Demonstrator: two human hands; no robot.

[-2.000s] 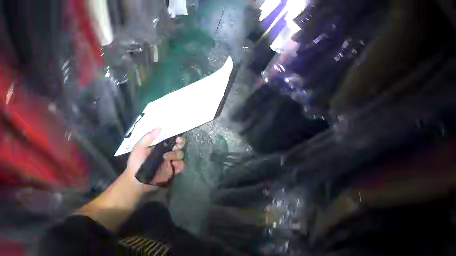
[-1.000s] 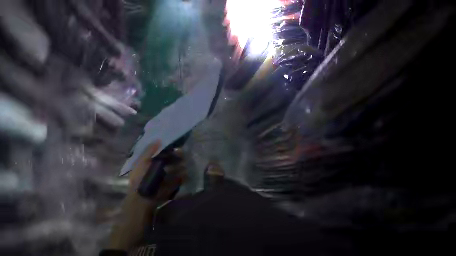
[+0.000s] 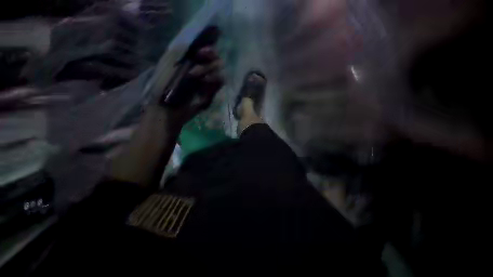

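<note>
My left hand (image 3: 197, 81) is at the upper left, dim and blurred. Its fingers are closed round a dark cylinder (image 3: 186, 70), which could be a torch or a handle. A pale strip along the hand's far side is the clipboard (image 3: 184, 32), seen nearly edge-on and running up to the top edge. No text on it can be read. My right hand is not in view.
A foot in a dark sandal (image 3: 252, 89) is on the grey-green floor (image 3: 208, 130) ahead. Blurred goods, some with a plastic shine, line both sides. A dark box-like thing (image 3: 32, 200) with small white marks is at the lower left.
My left hand and the clipboard have moved up in the picture, and the clipboard now shows as a narrow strip. The view is darker and tilted further down. More of the sandalled foot shows.
</note>
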